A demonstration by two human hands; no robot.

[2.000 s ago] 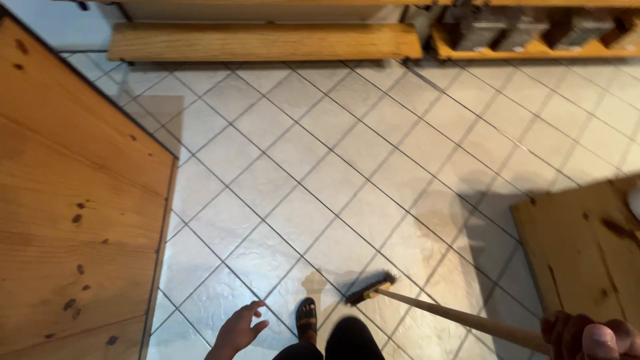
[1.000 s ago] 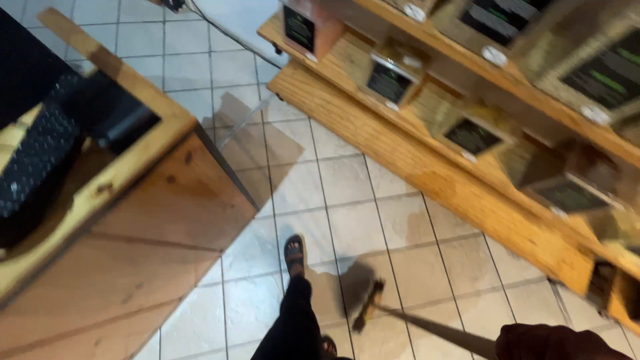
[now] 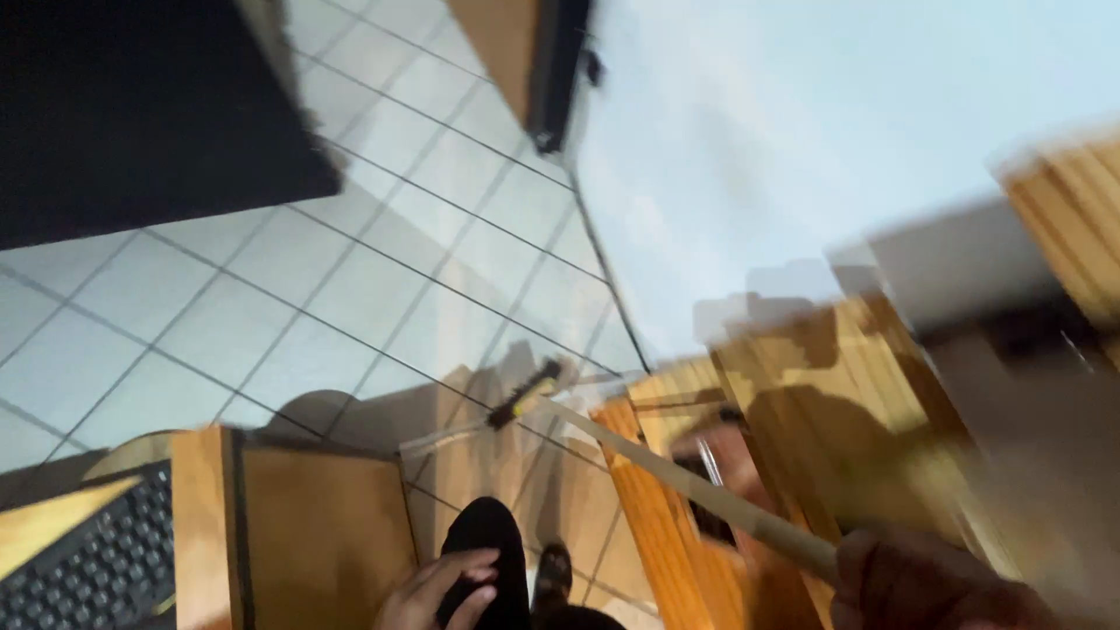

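Note:
My right hand point(image 3: 927, 577), at the lower right, is closed around the wooden handle of a broom. The pale handle point(image 3: 700, 494) slants up and left to a narrow dark broom head point(image 3: 525, 394) with yellow on it, which is on the tiled floor near the wall's foot. My left hand point(image 3: 442, 591), at the bottom, holds nothing; its fingers are apart and slightly bent in front of my dark-clothed knee point(image 3: 481, 534). Motion blurs parts of the view.
A wooden counter point(image 3: 324, 507) with a black keyboard point(image 3: 96, 560) is at the lower left. Wooden shelves point(image 3: 665, 525) stand on the right beside a white wall point(image 3: 744, 157). A large black panel point(image 3: 149, 114) fills the upper left. Grey-white tiles point(image 3: 350, 262) cover the floor.
The view has swung far round, from the shelves to the white wall. My left hand, out of view one second ago, shows again. My right hand keeps its hold on the handle.

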